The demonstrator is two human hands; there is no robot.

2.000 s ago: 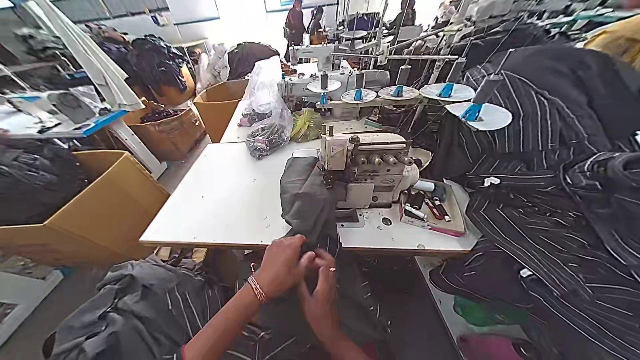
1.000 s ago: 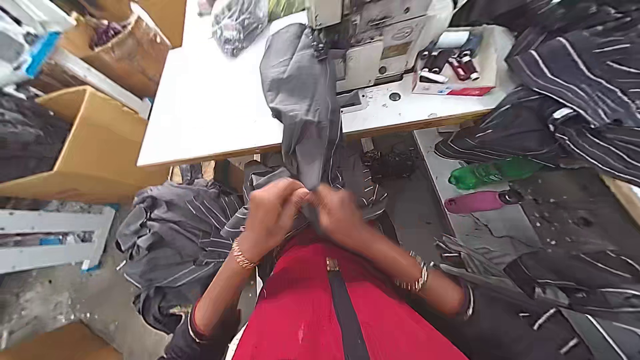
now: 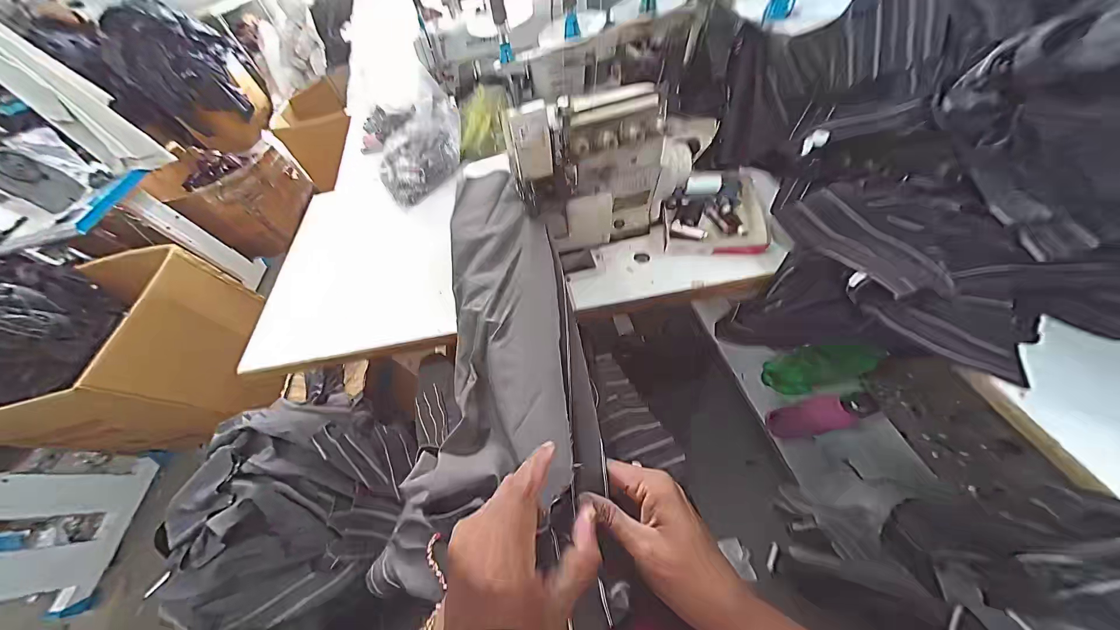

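Observation:
A dark grey garment piece point(image 3: 516, 341) runs from under the presser area of an overlock sewing machine point(image 3: 604, 166) down over the edge of the white table point(image 3: 367, 271). At its lower right edge, my right hand point(image 3: 669, 542) pinches the striped fabric edge between thumb and fingers. My left hand point(image 3: 521, 542), with a beaded bracelet at the wrist, lies against the cloth just to the left, its thumb and fingers apart. Below the table's left part hangs a heap of grey striped fabric point(image 3: 280, 507).
Right of the machine sits a tray of thread spools point(image 3: 722, 219). Dark striped garments point(image 3: 892, 236) are piled at the right, above a green bottle point(image 3: 822, 367) and a magenta bottle point(image 3: 814, 416). Cardboard boxes point(image 3: 166, 341) stand at the left; a plastic bag point(image 3: 420, 144) lies on the table.
My hands, close together on the cloth one second ago, now sit on either side of its edge, with my left fingers spread. The fabric hangs in a longer stretch from the machine. The view has shifted.

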